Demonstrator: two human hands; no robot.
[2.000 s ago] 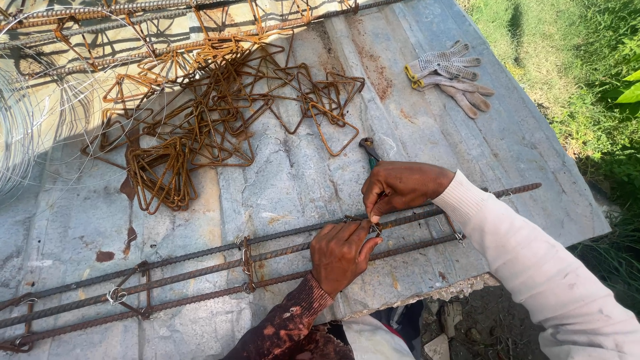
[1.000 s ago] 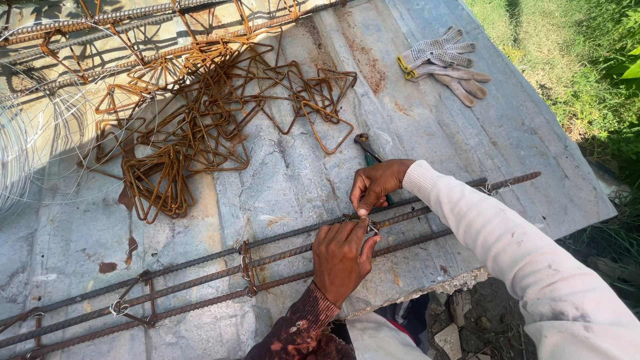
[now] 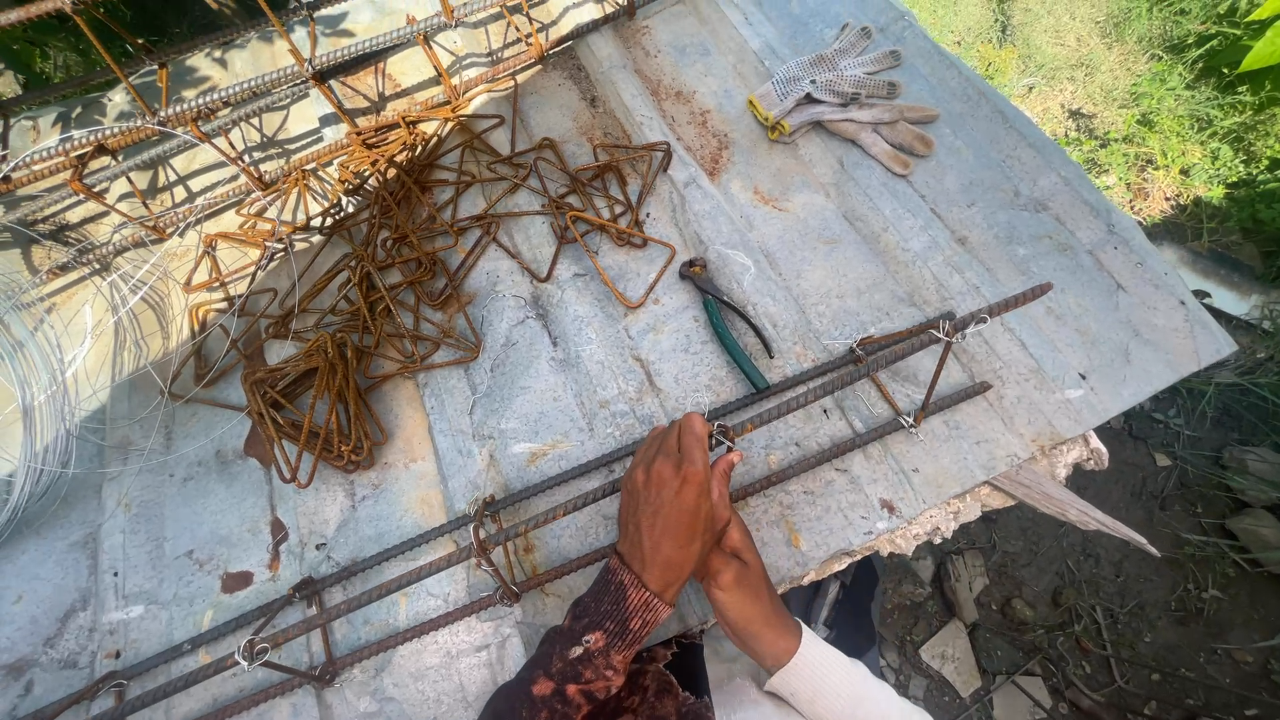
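Observation:
Three ribbed steel bars run diagonally over a metal sheet, joined by triangular stirrups tied with thin wire. My left hand lies across the bars, fingers bent at a tie wire loop; what its fingertips grip is hidden. Partly behind it, my right hand reaches up from below, its thumb and fingers close to the same loop. End-cutting pliers with green handles lie just beyond the bars. A tied stirrup stands to the left of my hands, another near the bars' right end.
A heap of rusty triangular stirrups covers the upper left of the metal sheet. A coil of thin wire lies at the left edge, work gloves at the upper right. Behind stands a rebar cage. A broken edge and rubble lie below.
My right hand has moved from above the bars to below them, beside my left hand. The pliers and the bars' right end, partly covered before by the right hand and sleeve, now show.

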